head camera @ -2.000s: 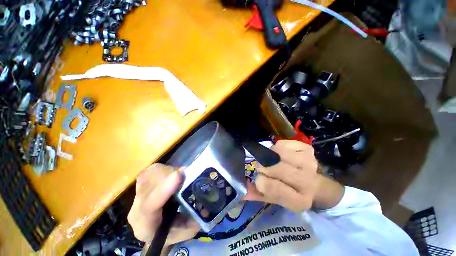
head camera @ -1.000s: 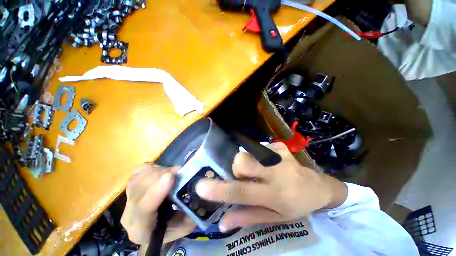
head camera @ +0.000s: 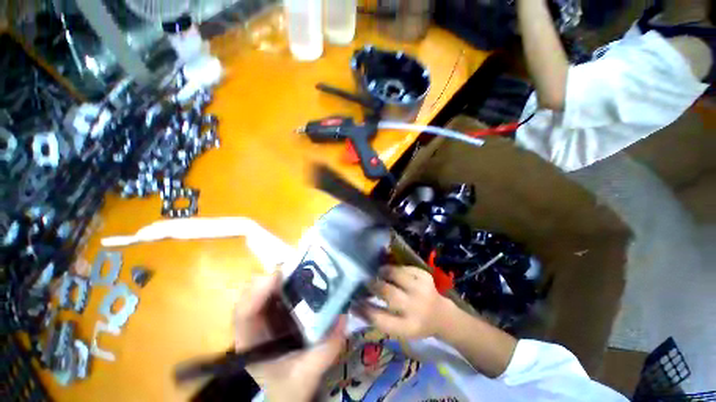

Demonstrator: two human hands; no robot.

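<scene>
The silver-grey camera housing [head camera: 342, 271], blurred, is held tilted over my lap at the bench edge. Its square face with a black front panel [head camera: 308, 284] points toward me and down-left. One black flat antenna sticks out up-left behind it, another sticks out at lower left past my left hand. My left hand [head camera: 286, 345] grips the housing from the left and below. My right hand [head camera: 408, 302] has curled fingers against its right side; the fingertips are partly hidden and blurred.
A white strip [head camera: 184, 228], bracket plates [head camera: 118, 305] and a glue gun [head camera: 357, 141] lie on the orange bench [head camera: 188, 314]. A round grey housing [head camera: 392, 82] stands behind. The carton [head camera: 581, 235] at right holds black head units [head camera: 471, 251]. Another person's arm [head camera: 546, 63] is upper right.
The view has tilted up, showing more of the bench's back. My right fingers have left the front panel for the housing's right side. The housing has turned, and another person's arm shows more.
</scene>
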